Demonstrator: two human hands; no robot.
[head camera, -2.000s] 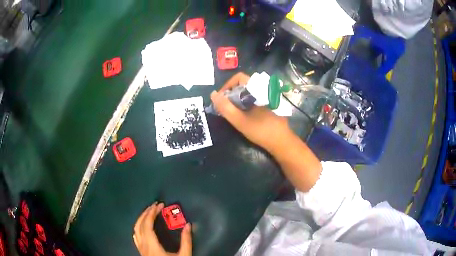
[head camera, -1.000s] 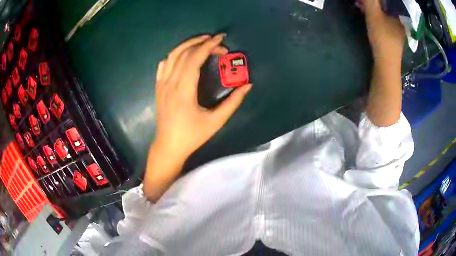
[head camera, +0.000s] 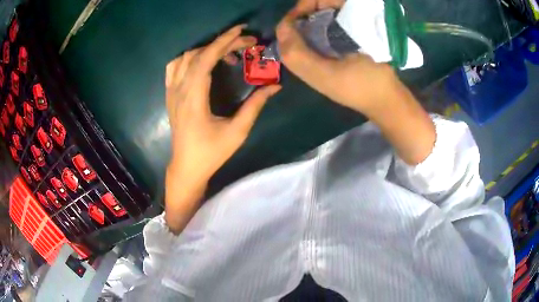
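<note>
A small red housing (head camera: 262, 69) lies on the dark green bench mat, with dark and pale details on its upper part. My left hand (head camera: 207, 106) curves around its left side, fingertips at its top edge and thumb at its lower edge, gripping it. My right hand (head camera: 337, 76) holds a grey glue syringe (head camera: 318, 32) like a pen from the right. The syringe is wrapped in white and has a green cap (head camera: 397, 34) at its rear. Its needle end is at the housing's upper right, but the exact contact cannot be seen.
A black blister tray (head camera: 77, 147) with rows of red housings is at the left. A red-orange crate (head camera: 34, 219) and a grey box (head camera: 74, 280) sit below it. A greenish air hose (head camera: 452, 29) runs right from the cap. A blue bin (head camera: 487, 88) stands beyond the bench edge.
My right hand has brought the syringe from the speckled paper over to the housing. The view has shifted down and left, and the speckled paper has left it. My left hand stays around the housing.
</note>
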